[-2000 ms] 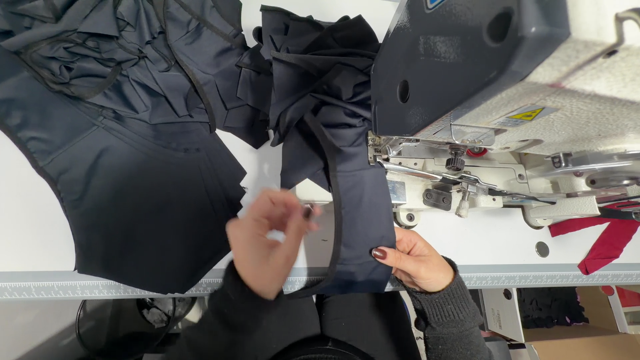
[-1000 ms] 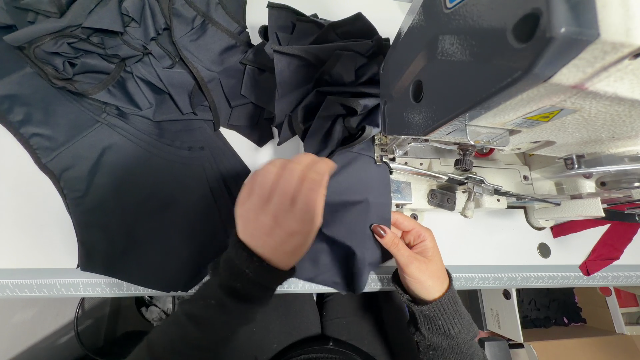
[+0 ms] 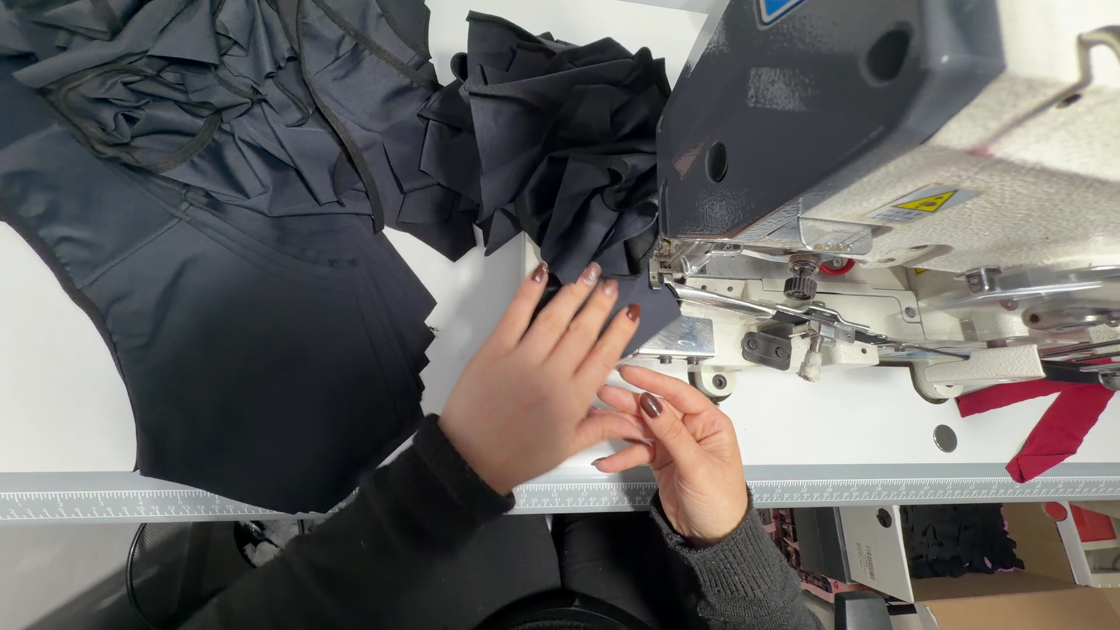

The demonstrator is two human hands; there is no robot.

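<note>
Dark navy fabric (image 3: 569,131) lies bunched beside the head of an industrial sewing machine (image 3: 814,131), its near end under the presser foot (image 3: 662,269). Spread over that near end, my left hand (image 3: 551,376) touches the cloth with its fingertips, palm down. My right hand (image 3: 678,437) is just right of it, below the machine's metal plate (image 3: 687,337), palm partly up with fingers curled and apart; no cloth shows in it. The two hands meet or overlap near the left thumb. More dark garment pieces (image 3: 262,350) with bound edges are piled on the left.
A ruler strip (image 3: 875,486) runs along the front edge of the white table. A red fabric strip (image 3: 1059,429) lies at the right beneath machine parts. Under the table are a cardboard box (image 3: 1041,604) with black cloth pieces and a mesh bin (image 3: 184,560).
The flat cloth that reached the table's front edge now ends near the presser foot. My right hand has let go of its edge and moved left, close to my left hand.
</note>
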